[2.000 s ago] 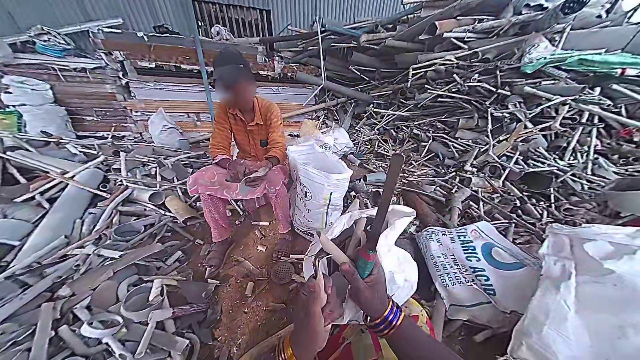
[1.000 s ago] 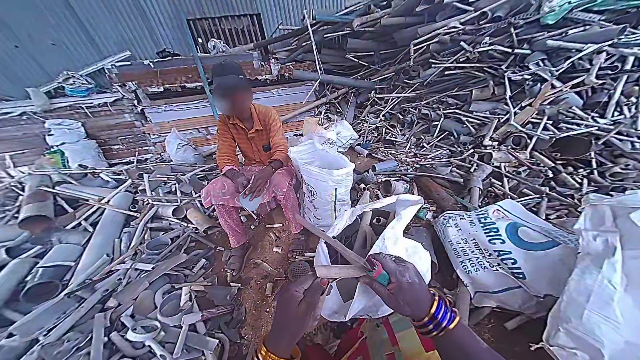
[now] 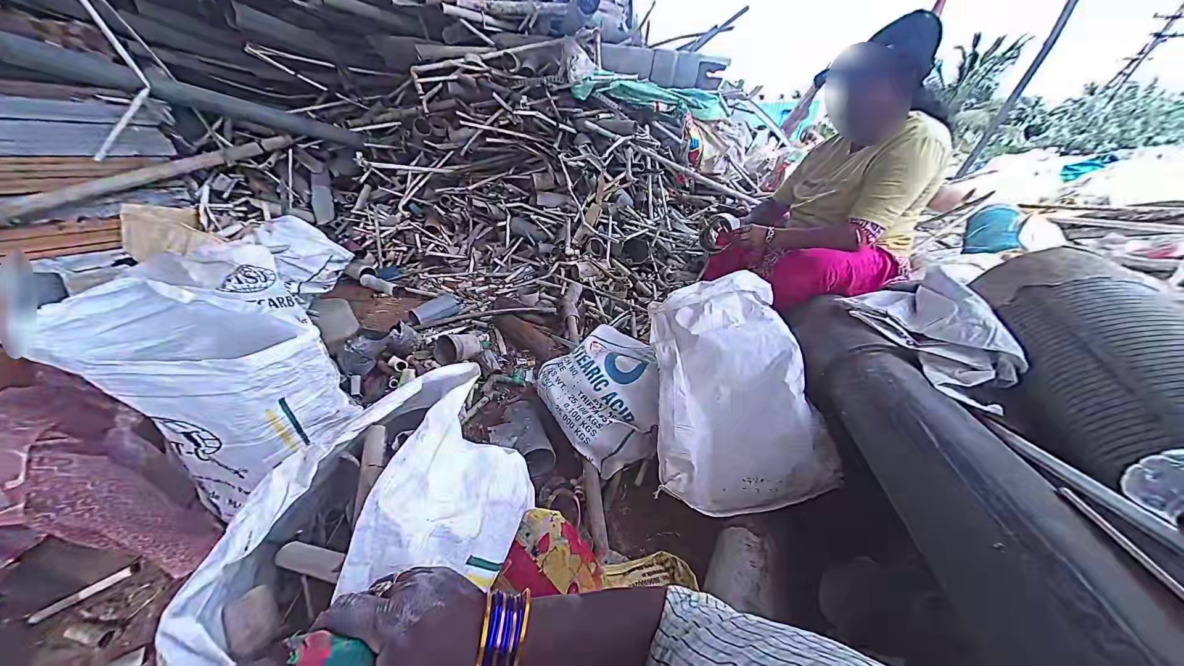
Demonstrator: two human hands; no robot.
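My right hand (image 3: pixel 407 606), with blue and gold bangles at its wrist, is at the bottom of the head view, closed around a green and red tool handle (image 3: pixel 328 649). The rest of that tool is hidden or out of view. Just beyond the hand stands an open white woven sack (image 3: pixel 439 504) with plastic pipe pieces (image 3: pixel 310 561) inside it. My left hand is out of view.
A seated person in a yellow top (image 3: pixel 856 194) holds a ring-shaped piece near the scrap pipe heap (image 3: pixel 518 194). Another person's pink-clad leg (image 3: pixel 102 481) is at left. White sacks (image 3: pixel 740 398) and a large black pipe (image 3: pixel 953 462) lie around.
The view has swung far to the right. My left hand, in view beside my right hand before, has left it. The pipe piece held between my hands is no longer seen there.
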